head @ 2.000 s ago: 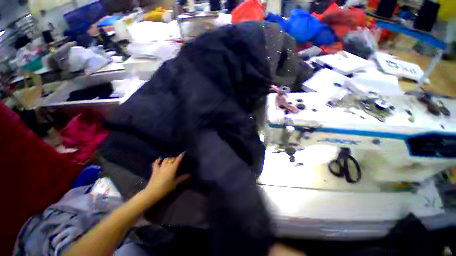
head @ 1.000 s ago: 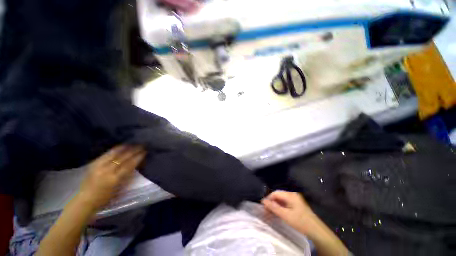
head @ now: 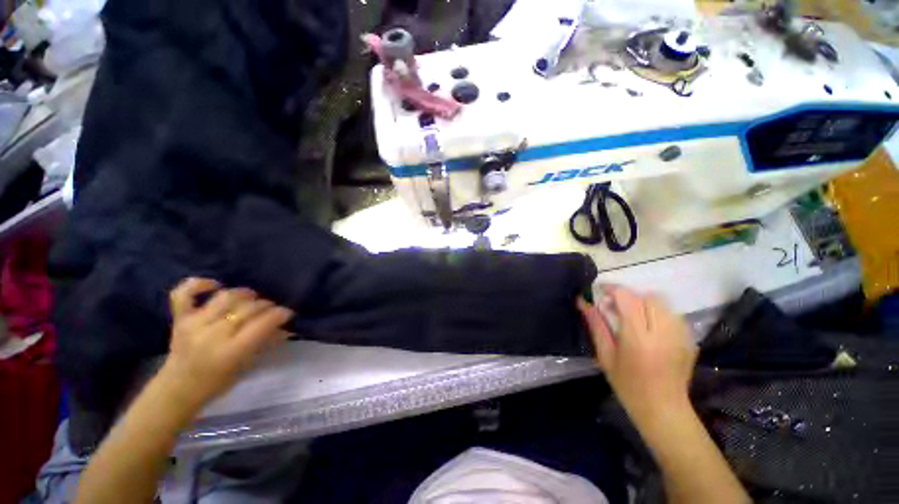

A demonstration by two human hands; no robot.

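Note:
A black garment lies bunched over the left of the table. Its sleeve stretches flat to the right across the tabletop, in front of the sewing machine. My left hand rests on the garment where the sleeve begins, fingers bent on the cloth. My right hand grips the sleeve's end at its right edge; the fingertips are partly hidden. The presser foot and needle area is behind the sleeve, with no cloth seen under it.
Black-handled scissors lie by the machine arm. A pink rag is tied at the head's knob. Dark cloth lies at the lower right, yellow cloth at the right. The ruler-marked table edge runs below the sleeve. White cloth is below.
The sleeve has swung from hanging down over the table edge to lying nearly level across the table. My right hand has moved up and right with its end. The view has shifted.

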